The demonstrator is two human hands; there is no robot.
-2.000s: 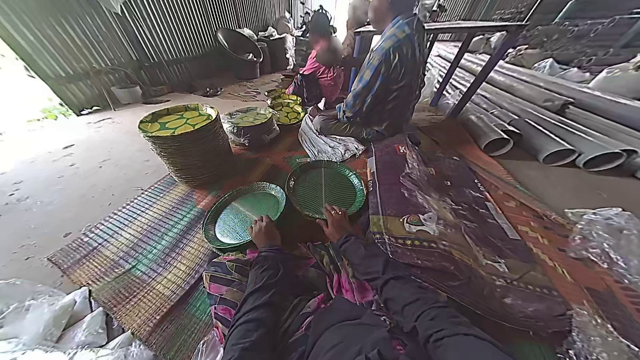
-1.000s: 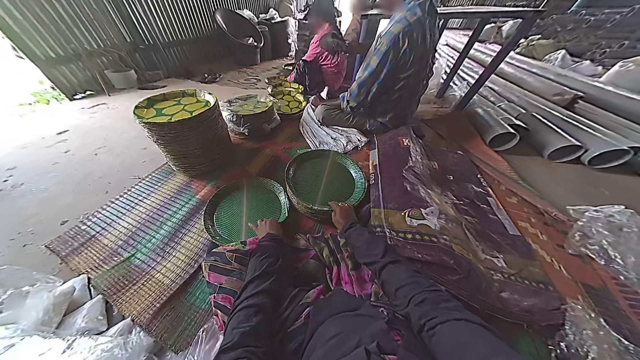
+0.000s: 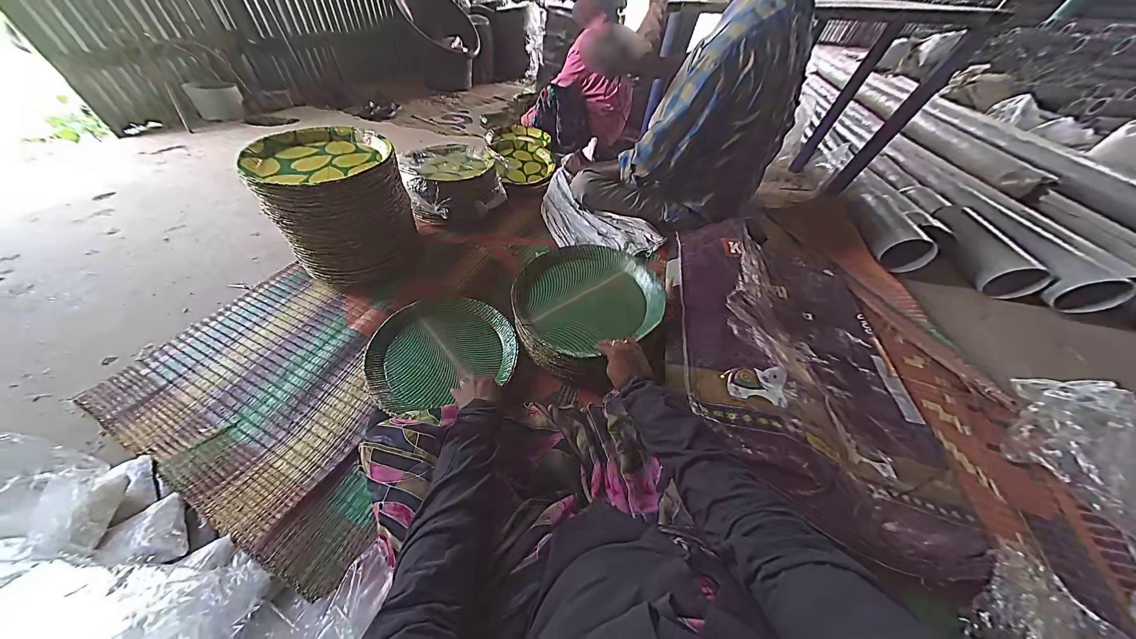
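Observation:
Just in front of my lap, a round green plate with a leaf-like pattern (image 3: 435,351) lies at the left, and my left hand (image 3: 476,389) is at its near right rim. Beside it, at the right, stands a stack of similar green plates (image 3: 590,302); my right hand (image 3: 625,362) touches the stack's near rim, thumb or finger over the edge. Whether either hand's fingers close on a rim is hard to tell. Farther back at the left rises a tall stack of yellow-and-green plates (image 3: 328,204).
A plastic-wrapped plate stack (image 3: 451,182) and another yellow-patterned stack (image 3: 522,155) stand behind. A person in a checked shirt (image 3: 723,115) sits ahead, another in pink beyond. A purple printed sack (image 3: 799,382) lies at right, grey pipes (image 3: 1003,257) past it, clear plastic bags (image 3: 133,532) at lower left.
Both hands remain near the two green plate piles. My left hand has shifted slightly along the left plate's near rim since two seconds ago.

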